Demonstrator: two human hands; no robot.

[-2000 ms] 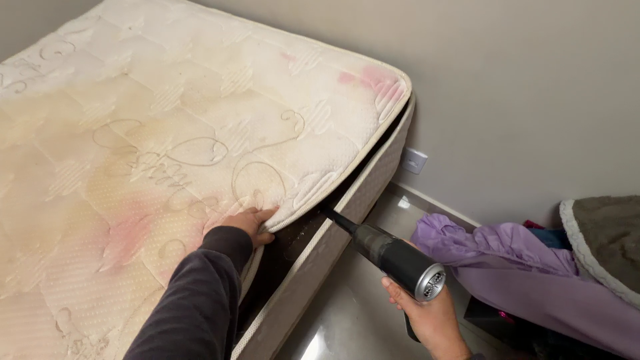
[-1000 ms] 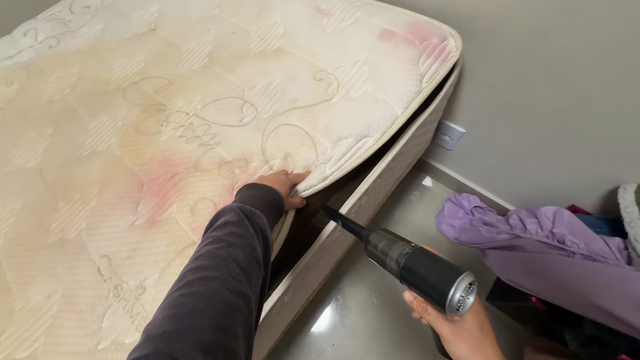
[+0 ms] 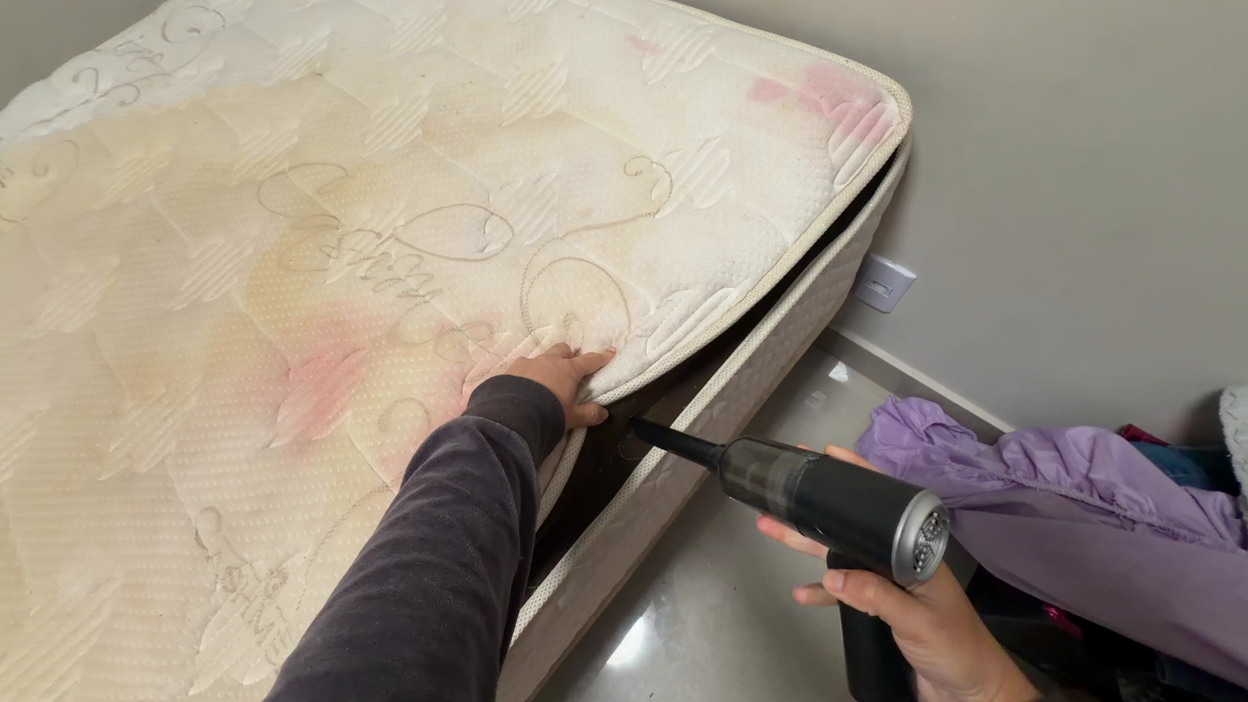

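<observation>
My left hand (image 3: 565, 382), in a dark sleeve, grips the piped edge of a stained, quilted mattress top (image 3: 468, 224) and holds it away from the side panel (image 3: 751, 380), so a dark gap (image 3: 609, 458) shows between them. The thumb is at the gap and the fingers lie on the quilted fabric. In my right hand (image 3: 907, 604) is a black handheld vacuum cleaner (image 3: 829, 502), held by its handle. Its narrow crevice nozzle (image 3: 673, 441) points left, with the tip over the gap just right of my left hand. The gap's inside is too dark to make out.
A grey wall (image 3: 1092, 195) with a white outlet plate (image 3: 884, 283) stands behind the mattress corner. Purple elasticated fabric (image 3: 1072, 526) and other cloths are heaped at the right. Glossy floor (image 3: 682, 585) shows between the bed and the heap.
The view has shifted somewhat. My left hand keeps its hold on the mattress edge, and the vacuum cleaner's nozzle stays at the gap.
</observation>
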